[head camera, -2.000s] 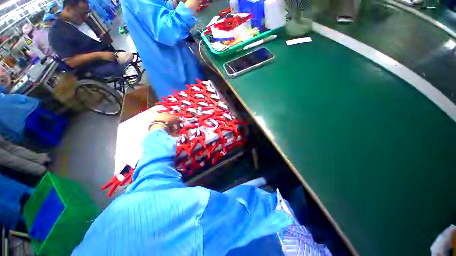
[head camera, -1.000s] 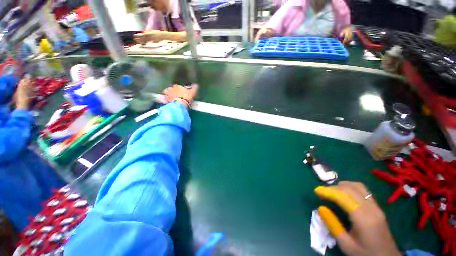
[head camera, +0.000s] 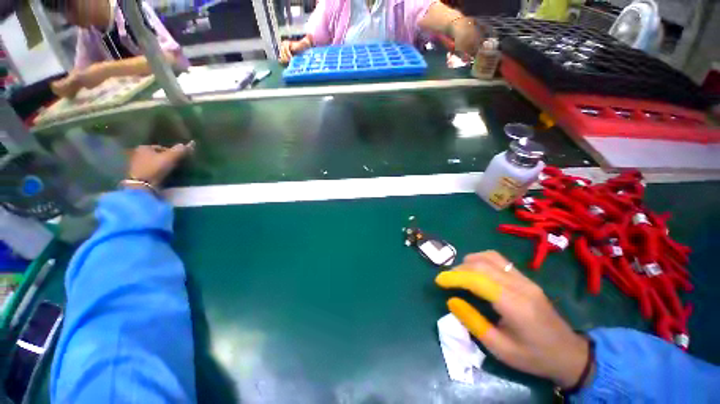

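Observation:
My left hand reaches over the dark conveyor at the left. A tiny pale spot shows at its fingertips; I cannot tell whether it is held. My right hand lies low over the green mat, with yellow cots on thumb and index finger. These fingers are apart, with nothing visible between them. A white wipe lies just left of the right hand. A small black-and-white part with a metallic end lies on the mat beyond the index finger, not touched.
A pump bottle stands beside a pile of red spring clamps at the right. A phone lies at the far left. Beyond the conveyor are a blue tray, stacked black and red trays and seated people.
The view has turned from the clamp box at the left to the bench. My left hand has gone from the clamps to over the conveyor. My right hand has come into view.

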